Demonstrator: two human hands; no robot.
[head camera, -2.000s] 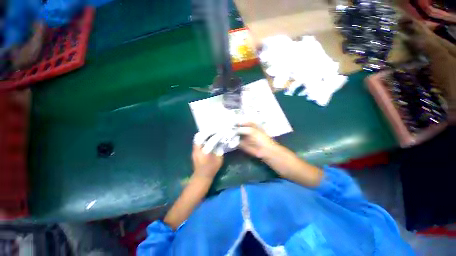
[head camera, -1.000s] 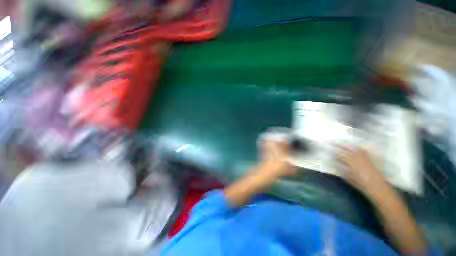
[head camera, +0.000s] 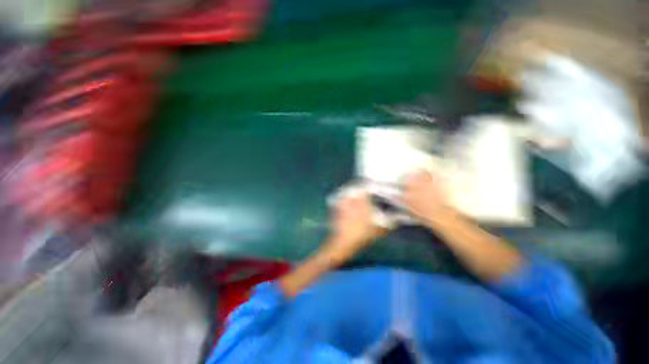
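The view is strongly blurred. My left hand (head camera: 354, 217) is at the left front corner of the cream-white paper sheet (head camera: 491, 170), with a greyish-white cloth (head camera: 349, 190) bunched at its fingers. A small dark piece (head camera: 384, 203), perhaps a watch head, shows between my two hands. My right hand (head camera: 425, 195) is close on its right, over the paper, with its fingers at the cloth and dark piece. The blur hides the fingertips and which of them touch the piece.
Red trays (head camera: 92, 142) stand at the left on the green mat (head camera: 249, 142). A white heap (head camera: 583, 121) lies right of the paper, by a small orange-red box (head camera: 492, 77). A dark upright (head camera: 455, 106) stands behind the paper. A grey-clothed shape, perhaps a person, is lower left.
The view swung left, then partly back. The dark piece seen alone on the mat at first is gone from there. My hands were apart a second ago and are now together around a dark piece.
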